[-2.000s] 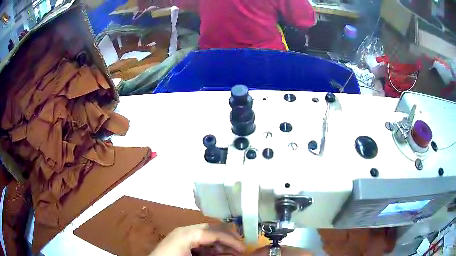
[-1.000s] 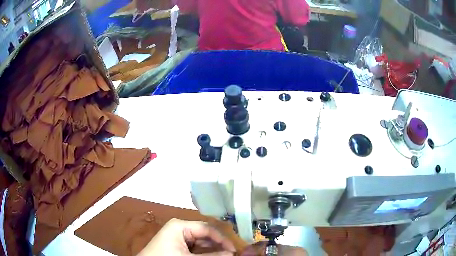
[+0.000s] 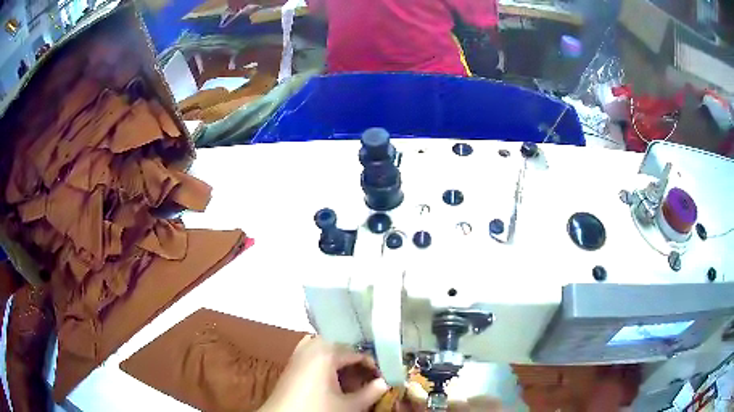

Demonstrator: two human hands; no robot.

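A flat rust-brown fabric piece (image 3: 217, 354) with a puckered area lies on the white table, left of the sewing machine's needle. My left hand (image 3: 322, 378) pinches its right part with thumb and fingers, just left of the needle area. My right hand (image 3: 418, 396) shows only as blurred fingertips under the machine head at the bottom edge; the rest is hidden or cut off, so its grip cannot be told. The white sewing machine head (image 3: 483, 265) covers the middle and right. The presser area (image 3: 437, 378) is small and partly hidden.
An open carton (image 3: 165, 76) at left spills rust-brown pieces (image 3: 105, 185) over a larger pointed panel (image 3: 161, 282). Rust-brown cloth (image 3: 571, 386) lies beneath the machine arm. A control panel (image 3: 636, 322) is front right. A blue bin (image 3: 418, 109) and a person in red (image 3: 394, 36) are behind.
The left hand has moved slightly right, with thumb and fingers closer together at the cloth. The fabric piece is more puckered in its middle. The camera view has shifted a little.
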